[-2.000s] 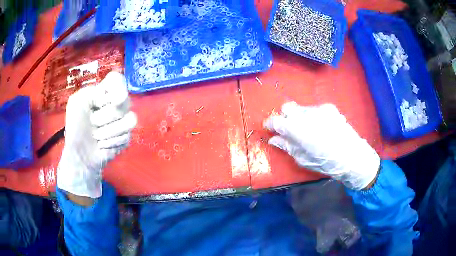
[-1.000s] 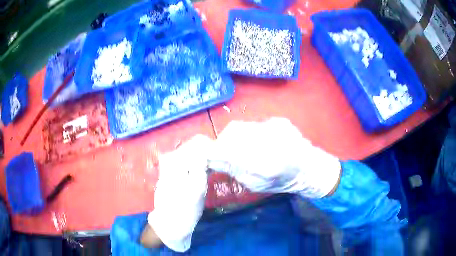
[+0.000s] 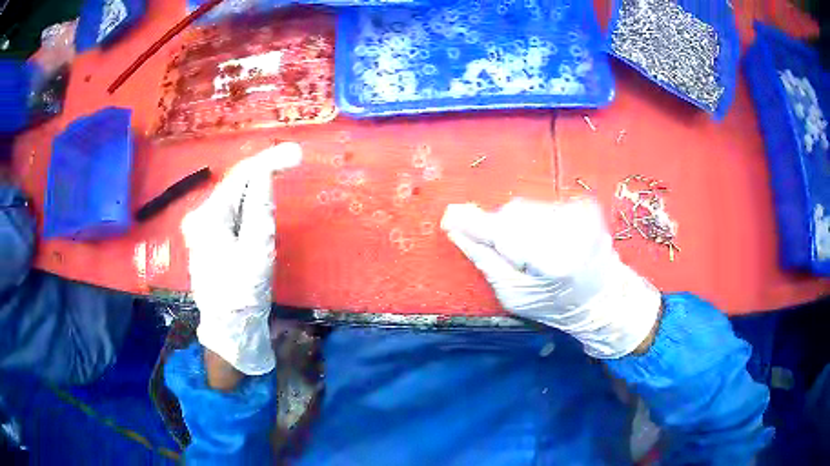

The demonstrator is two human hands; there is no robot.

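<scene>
My gloved left hand [image 3: 235, 255] is over the left centre of the red bench, thumb and index finger raised; whether it holds anything small is not visible. My gloved right hand [image 3: 555, 264] is right of centre, palm down, fingers bent with tips close together; anything between the fingertips is hidden. Clear rings [image 3: 405, 191] lie loose on the red surface between the hands, with a few tiny red rings [image 3: 416, 191] among them. A pile of metal pins and small white parts [image 3: 646, 214] lies right of my right hand.
The wide blue tray [image 3: 473, 64] of clear rings is at the back, beside a flat clear bag [image 3: 250, 77]. A bin of pins [image 3: 669, 50] and a long blue bin [image 3: 790, 136] stand right. A blue bin [image 3: 89, 173], black strip [image 3: 173, 193] and red rod [image 3: 164, 43] are left.
The hands were together near the centre one second ago and are now apart. The view has shifted, and the pin pile right of my right hand is now visible.
</scene>
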